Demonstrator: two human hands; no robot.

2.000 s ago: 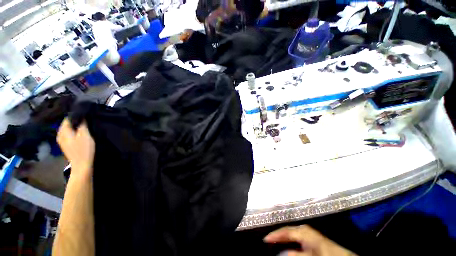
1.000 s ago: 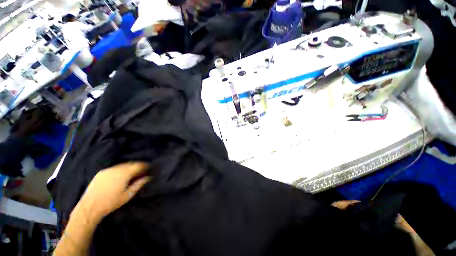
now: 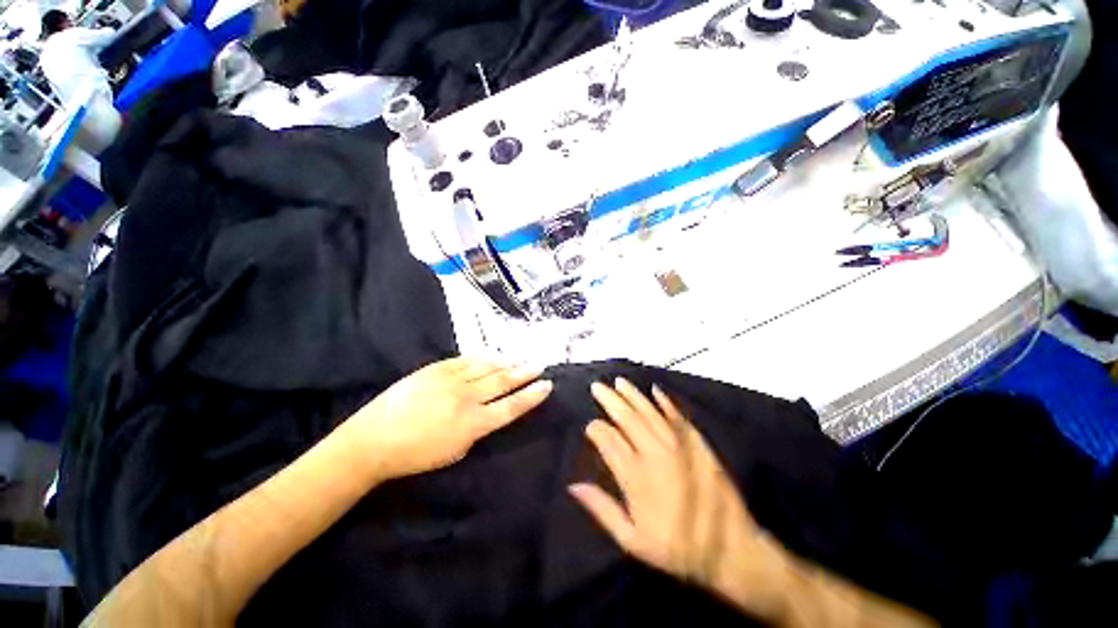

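Note:
A large black garment piece (image 3: pixel 245 294) is heaped left of the sewing machine head (image 3: pixel 687 135) and spreads over the front of the white machine bed (image 3: pixel 760 331). My left hand (image 3: pixel 448 411) lies flat on the cloth, fingers pointing right, just in front of the needle area. My right hand (image 3: pixel 662 485) lies on the cloth to its right, fingers spread and pointing up toward the machine. Neither hand grips the cloth. The cloth's upper edge lies just below the presser foot area (image 3: pixel 539 319); whether it is under the foot cannot be told.
Thread snips (image 3: pixel 901 252) lie on the bed at the right. A ruler strip (image 3: pixel 944 368) runs along the table's front edge. A control panel (image 3: pixel 975 98) is on the machine's right. A white-clothed person (image 3: pixel 76 61) is at the far left, and dark cloth lies behind the machine.
My left hand has moved right and up to the needle area. My right hand has come up from the lower right onto the cloth. The cloth now reaches the needle area, and the view is closer.

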